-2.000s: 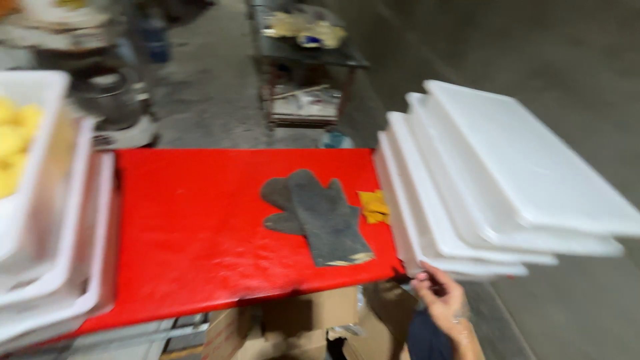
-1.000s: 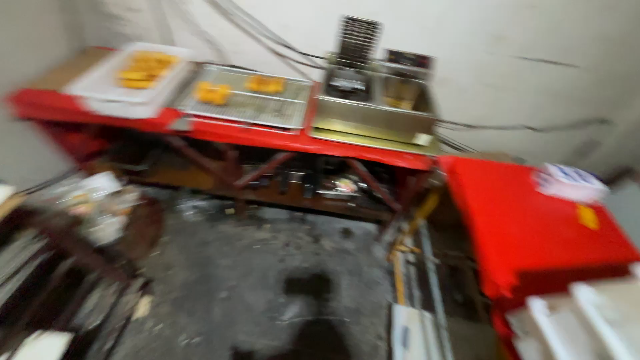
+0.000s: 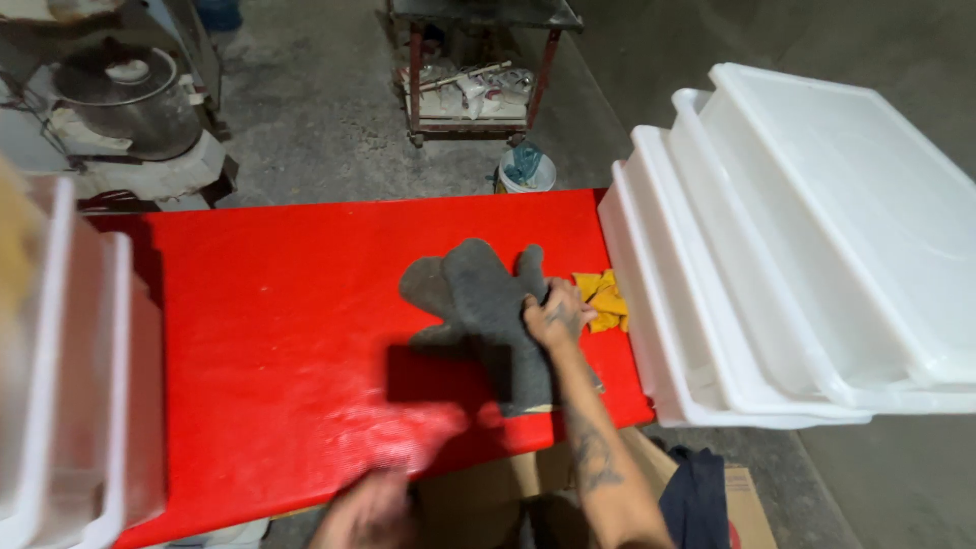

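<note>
A pair of dark grey oven mitts [image 3: 488,313] lies overlapped on the red-covered table [image 3: 282,305]. My right hand [image 3: 557,313] rests on the right edge of the upper mitt, fingers bent; whether it grips the fabric is unclear. A crumpled yellow cloth [image 3: 604,300] lies just beyond its fingertips, against the stacked white plastic tubs. My left hand [image 3: 370,511], blurred, is low in the view by the table's near edge, touching no mitt; its fingers are too blurred to read.
White plastic tubs [image 3: 839,221] are stacked at the right, more tubs [image 3: 133,381] at the left. Beyond the table stand a bucket [image 3: 528,171], a metal cart [image 3: 473,130] and a large metal pot [image 3: 126,103]. A cardboard box [image 3: 488,496] and dark cloth [image 3: 694,496] are below the near edge.
The view has swung from the fryer and trays back to the mitts. My right hand, at the right tubs two seconds ago, is now on the mitts. My left hand has come into view.
</note>
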